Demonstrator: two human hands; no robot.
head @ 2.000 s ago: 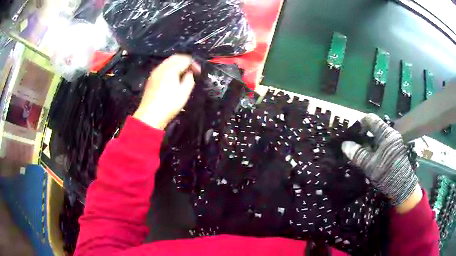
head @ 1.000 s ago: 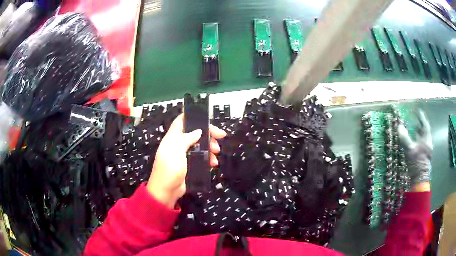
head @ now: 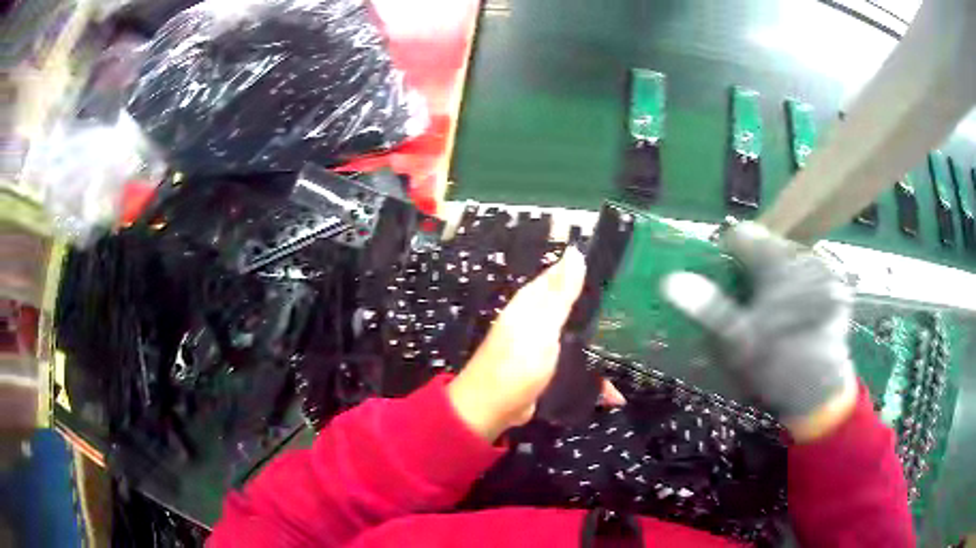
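Note:
My bare left hand [head: 522,348] grips a long black shell [head: 601,280], held upright over the pile of black rubber keypads [head: 642,455] with white marks. My gloved right hand [head: 773,326] is just right of it, slightly blurred, with thumb and fingers around a wide green circuit board piece [head: 658,305]. The green piece lies between my two hands, close to the shell. Whether it touches the shell, and whether it is one board or several, I cannot tell.
Part-built units [head: 746,139] stand in a row on the green belt [head: 535,118]. A grey post [head: 872,128] crosses at right. Green board stacks [head: 915,385] lie far right. Black shells [head: 161,332] are heaped left, below a shiny bag of black parts [head: 278,91].
My left hand first reached into the left heap, then held the black shell over the keypads. My right hand went to the board stacks at right and has come back beside the shell with green board.

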